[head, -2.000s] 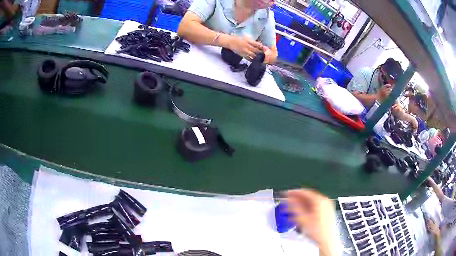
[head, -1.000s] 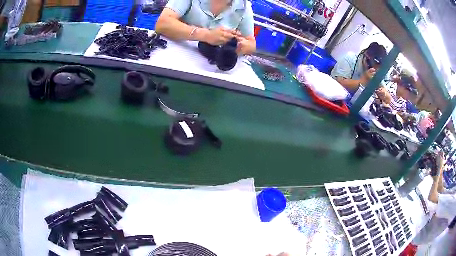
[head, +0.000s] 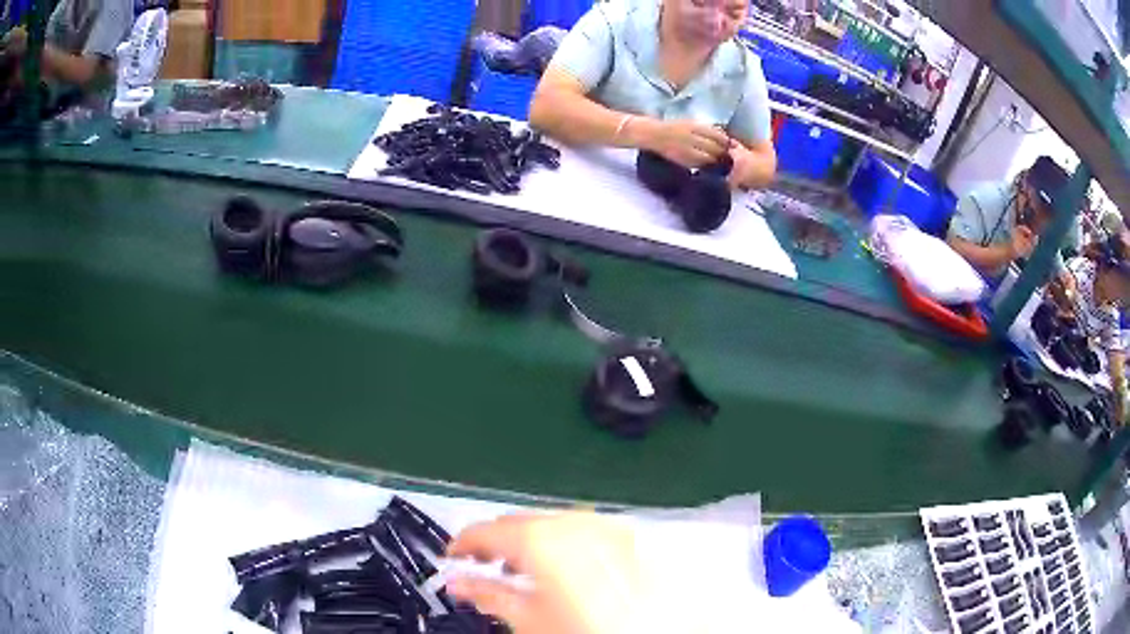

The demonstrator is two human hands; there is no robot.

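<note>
Glossy curved black pieces (head: 359, 582) lie in a loose pile on the white sheet (head: 706, 545) at the near edge. My right hand (head: 533, 570), blurred, reaches in from the lower right over the pile's right side. A thin pale strip (head: 486, 571) shows between its fingers and seems held; what it is cannot be told. The hand hides part of the pile and sheet. My left hand is out of the picture. A blue cup (head: 796, 555) stands at the sheet's right edge.
Part-built headphones (head: 632, 386) lie on the green belt (head: 372, 372) beyond the sheet. A white sheet with rows of dark curved parts (head: 1006, 564) is at the right. Clear crinkled plastic (head: 74, 533) is at the left. Across the belt, a person (head: 663, 87) handles black cups.
My right hand was at the blue cup, then mostly below the frame; now it is over the black pile with the pale strip. The view has shifted, so the scene sits further right.
</note>
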